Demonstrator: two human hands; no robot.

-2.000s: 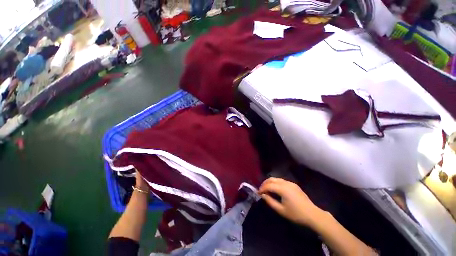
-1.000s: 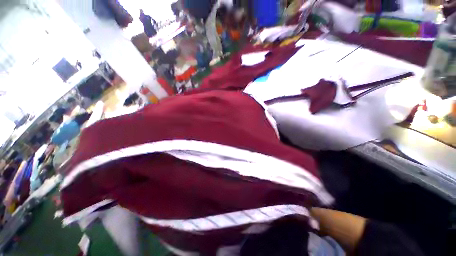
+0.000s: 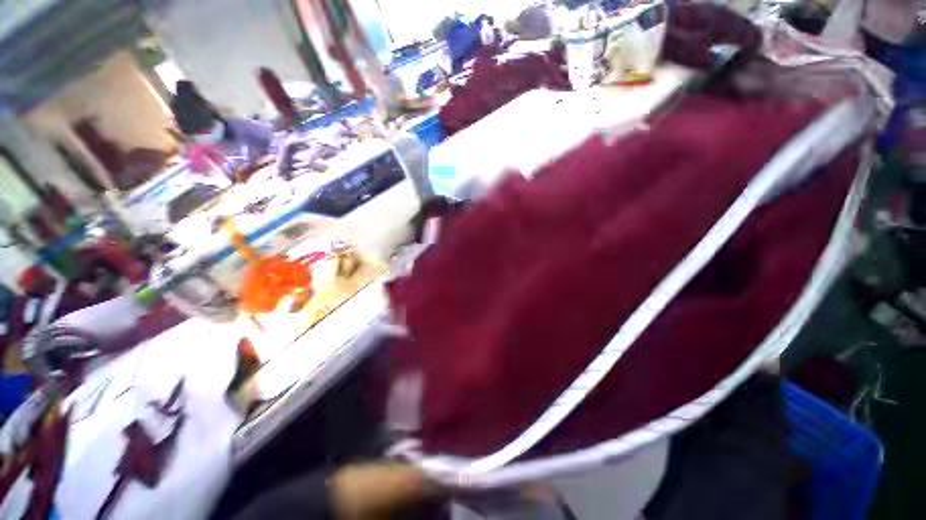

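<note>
A large bundle of maroon garment panels (image 3: pixel 569 274) with long white edges fills the middle and right of the view, raised in front of me and blurred. My left hand (image 3: pixel 381 490) is at its lower left edge, blurred and partly cut off by the bottom of the picture. It holds the bundle from below, with its fingers mostly hidden. My right hand is not visible.
The sewing machine (image 3: pixel 350 193) with an orange tuft (image 3: pixel 274 284) stands left of the bundle. A white sheet with small maroon pieces (image 3: pixel 142 452) lies lower left. A blue basket (image 3: pixel 838 447) is lower right. A person (image 3: pixel 239 137) sits behind.
The view has swung to the right, bringing the sewing machine into the left half. The maroon bundle has been lifted from the basket side and carried round. My right hand has gone out of sight.
</note>
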